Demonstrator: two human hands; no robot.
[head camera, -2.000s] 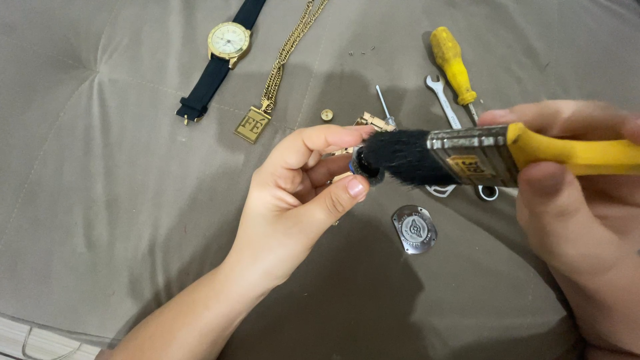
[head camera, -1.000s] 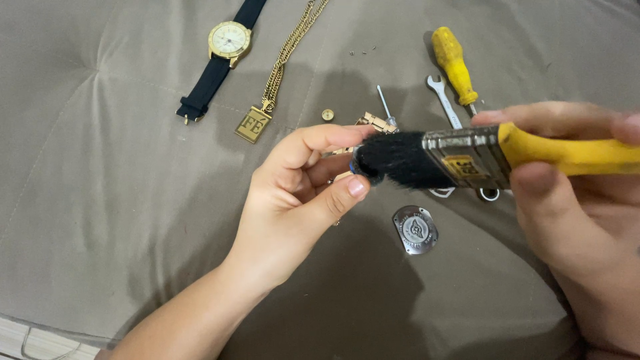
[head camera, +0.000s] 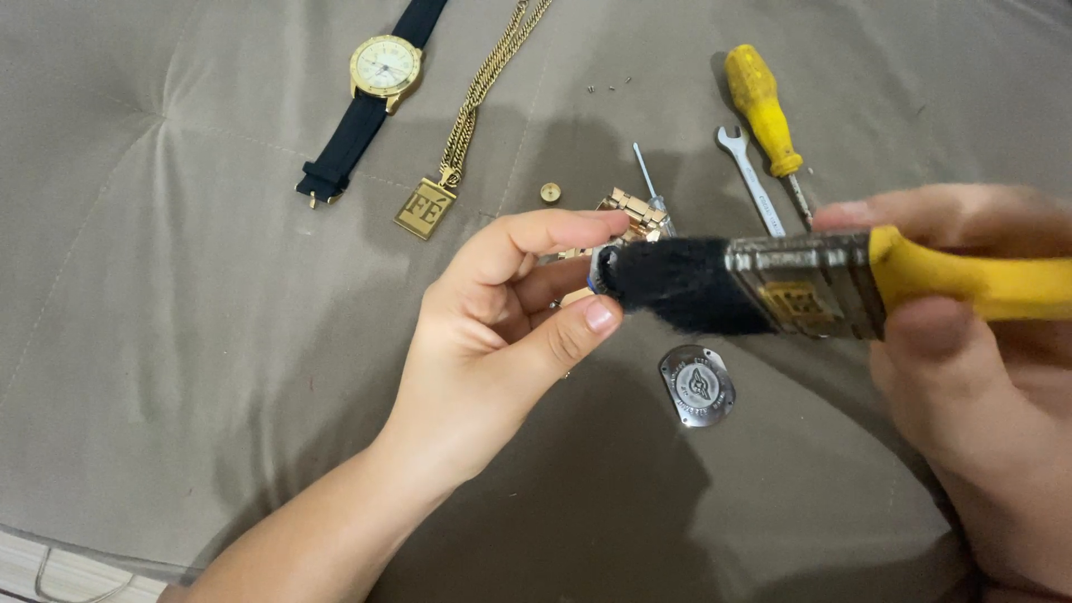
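My left hand (head camera: 494, 335) holds an opened wristwatch case (head camera: 600, 270) between thumb and fingers, its gold-toned metal bracelet (head camera: 638, 213) hanging behind the fingertips. In my right hand (head camera: 963, 335) is a paintbrush (head camera: 804, 285) with a yellow handle, a metal ferrule and black bristles. The bristle tips touch the watch case and hide much of it. A steel watch case back (head camera: 698, 386) with an engraved emblem lies on the grey fabric just below the brush. Beyond the bracelet lies a small precision screwdriver (head camera: 646, 174), and left of it a small round gold-toned part (head camera: 550, 193).
A gold-toned watch with a black strap (head camera: 386, 65) and a chain necklace with a rectangular pendant (head camera: 425, 208) lie at the upper left. A yellow-handled screwdriver (head camera: 758, 100) and an open-ended wrench (head camera: 749, 178) lie at the upper right. Tiny screws (head camera: 611, 87) sit at the top.
My right hand has shifted the brush slightly, its bristles staying against the watch case. The left hand keeps its hold in the same place.
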